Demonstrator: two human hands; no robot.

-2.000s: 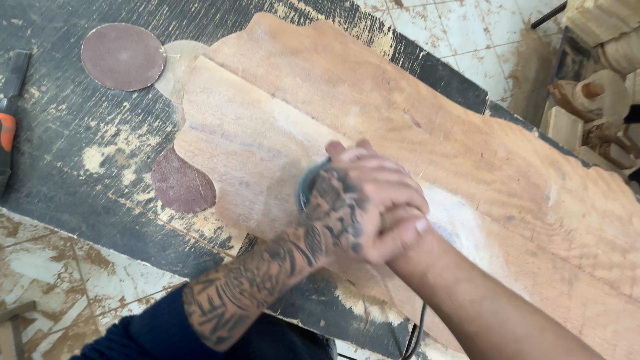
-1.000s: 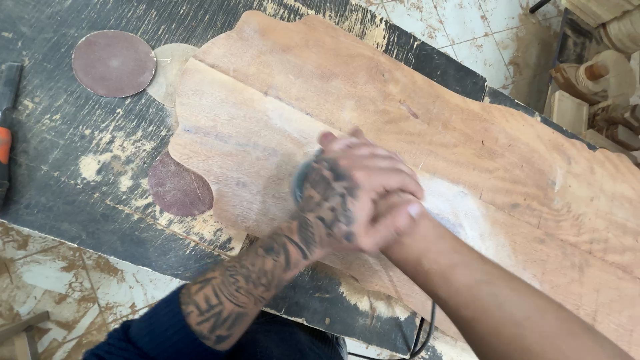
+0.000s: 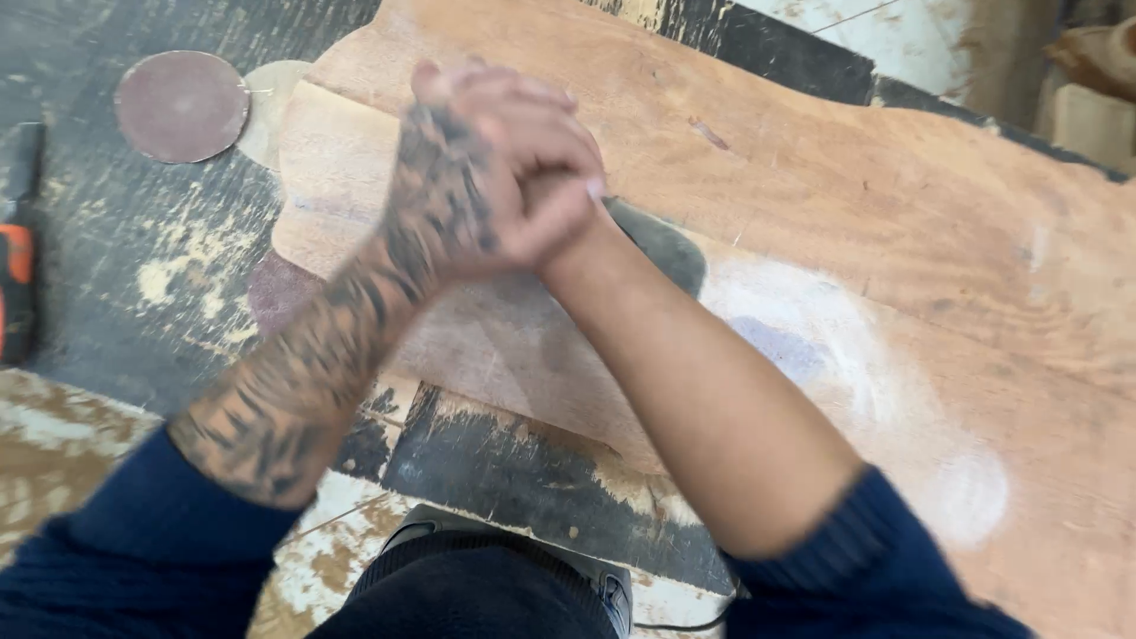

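Note:
A wide wooden panel with a wavy edge lies across the workbench. Over it, my tattooed left hand (image 3: pixel 497 169) clasps the top of my right hand (image 3: pixel 572 235), its thumb across the right wrist. My right hand, mostly covered, is closed over what looks like a power sander (image 3: pixel 661 248); only a dark grey part shows beside the wrist. Both hands are blurred. The wooden panel (image 3: pixel 887 195) has pale, dusty patches right of my forearm. A reddish-brown sanding disc (image 3: pixel 182 106) overlaps a pale disc (image 3: pixel 273 111); another reddish disc (image 3: pixel 282 293) sits partly under the panel's left edge.
A black and orange tool (image 3: pixel 16 257) lies at the far left on the worn black bench top (image 3: pixel 98 293). A cord (image 3: pixel 683 627) shows at the bottom. Wooden pieces (image 3: pixel 1092 120) stand at the upper right, beyond the bench edge. Dust covers the floor tiles.
My clasped hands have moved up and left over the panel. A dark grey part shows beside my right wrist, where earlier a teal rim showed left of the hands. The view has shifted closer.

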